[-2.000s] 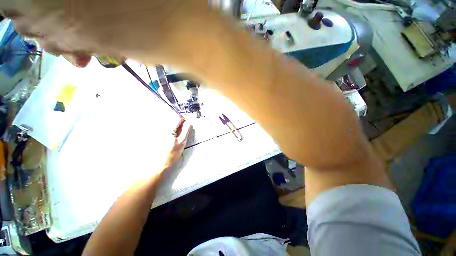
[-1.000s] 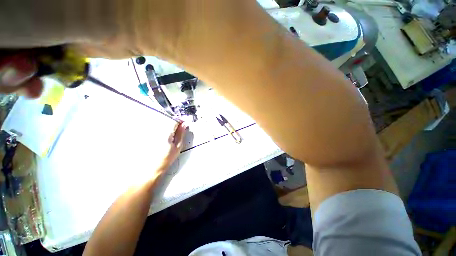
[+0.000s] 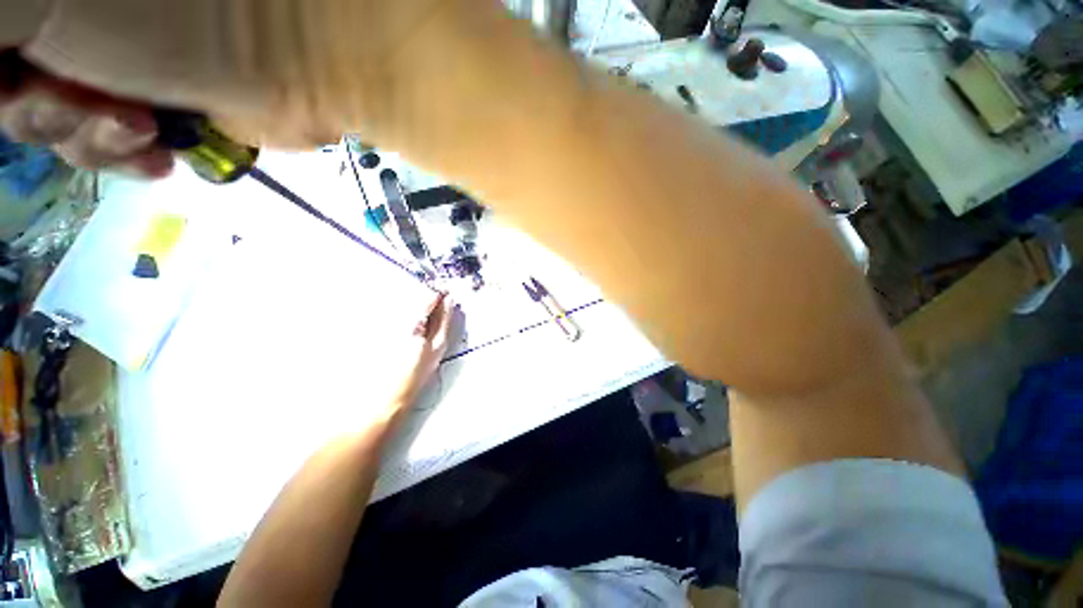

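Note:
My right hand (image 3: 119, 125) is at the upper left, large and blurred, its arm crossing the view. It holds the long screwdriver (image 3: 220, 154) by its black-and-yellow handle. The thin shaft slants down to the presser foot area (image 3: 467, 255) of the sewing machine (image 3: 760, 89). My left hand (image 3: 435, 327) is beside the shaft's tip, fingertips close together near the presser foot. Glare hides whether it pinches anything. Thread snips (image 3: 552, 309) lie on the white table (image 3: 261, 451), right of my left hand.
White paper sheets (image 3: 101, 291) with a yellow patch lie at the left. A cluttered tool tray (image 3: 77, 463) is at the table's left edge. Another machine table (image 3: 950, 154) stands at the upper right. Blue material (image 3: 1045, 451) and cardboard (image 3: 968, 291) are at the right.
The screwdriver handle and my right hand first swung left and lower, then moved slightly back right. The shaft's tip stays by my left fingertips. The whole view has shifted slightly.

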